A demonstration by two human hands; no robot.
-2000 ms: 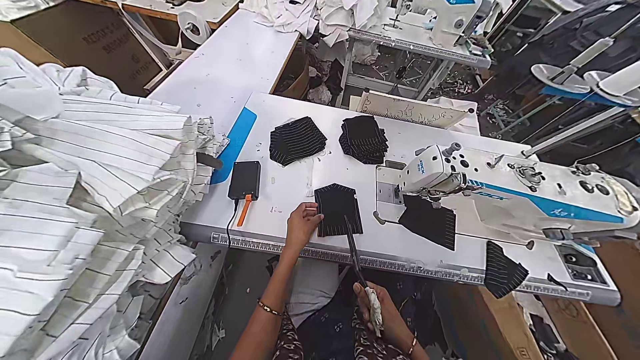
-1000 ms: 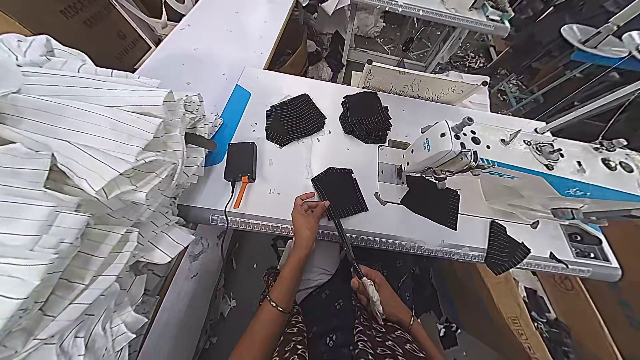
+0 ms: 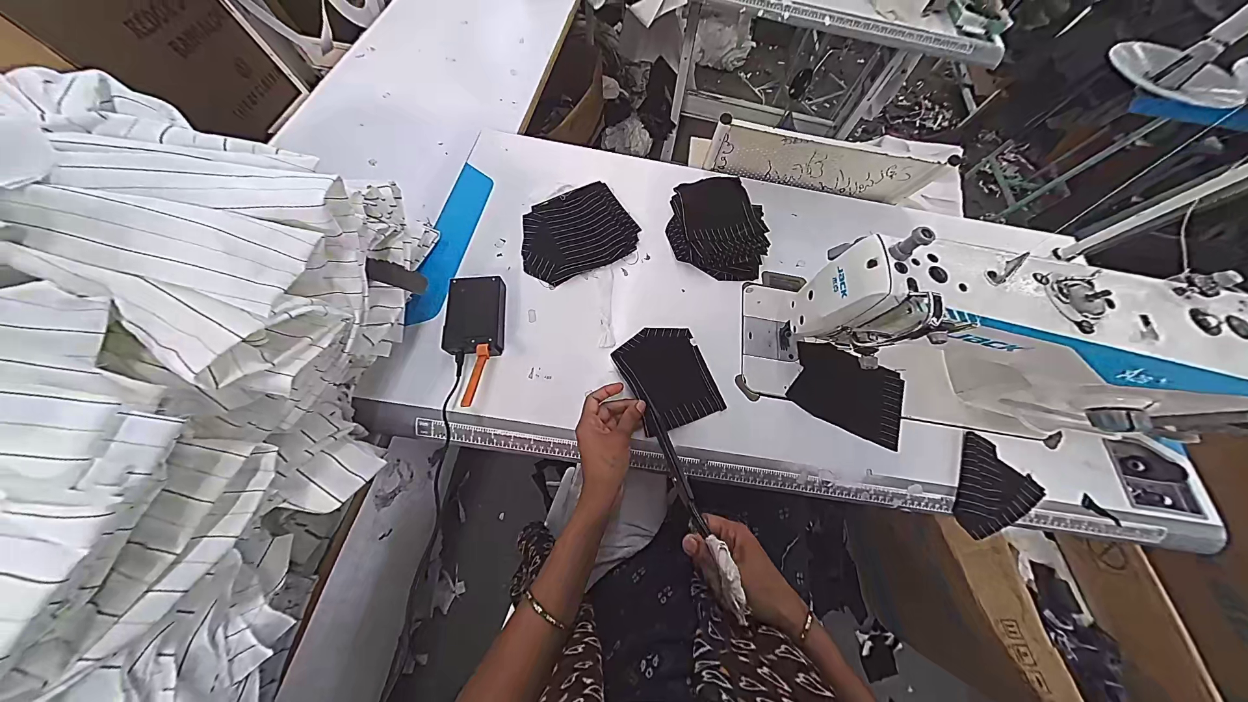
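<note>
My left hand pinches the lower left edge of a black pinstriped fabric piece lying near the table's front edge. Dark scissors, their handle wrapped in white cloth, are in my right hand; their blades reach up to that same edge beside my left fingers. Behind lie two stacks of black pinstriped pieces, one at the left and one at the right. Another black piece rests by the needle area of the white and blue sewing machine.
White striped fabric is heaped at the left. A black box with an orange strip and a cable sits on the table. One more black piece overhangs the front edge at the right. Cardboard boxes stand below.
The fabric piece by my left hand has turned from fairly upright to tilted. The scissor blades, earlier over its middle, now lie along its left edge.
</note>
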